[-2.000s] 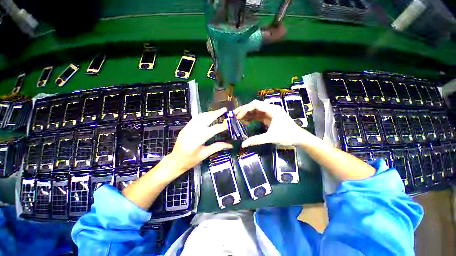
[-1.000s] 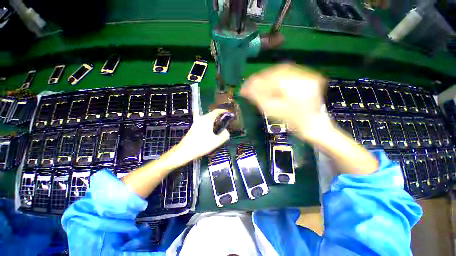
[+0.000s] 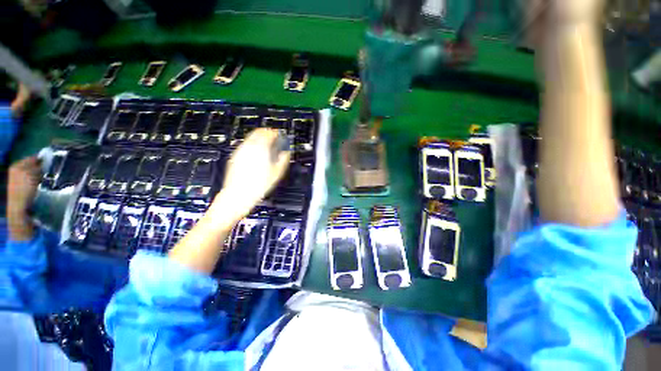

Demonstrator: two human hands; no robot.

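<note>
My left hand point(image 3: 254, 165) is over the upper rows of the left black blister tray point(image 3: 310, 210), with a dark patch at its fingertips; whether it grips a module is unclear. My right hand point(image 3: 569, 13) is raised at the top edge, blurred and partly cut off. The brown press fixture point(image 3: 364, 167) sits under the green hand press point(image 3: 391, 72); no hand is on it. Overlapping stacked modules point(image 3: 345, 255) lie in front of the fixture, screens up. More modules point(image 3: 438, 172) lie to its right.
Single loose modules point(image 3: 187, 76) are spaced along the green strip point(image 3: 275, 43) at the far side. Whitish film point(image 3: 511, 188) edges the right tray point(image 3: 638, 174), partly hidden by my right arm. Another person's hand point(image 3: 25, 185) and blue sleeve show at the far left.
My left hand has moved left from the fixture to over the left tray. My right hand has gone up and right, away from the press. The whole view has shifted.
</note>
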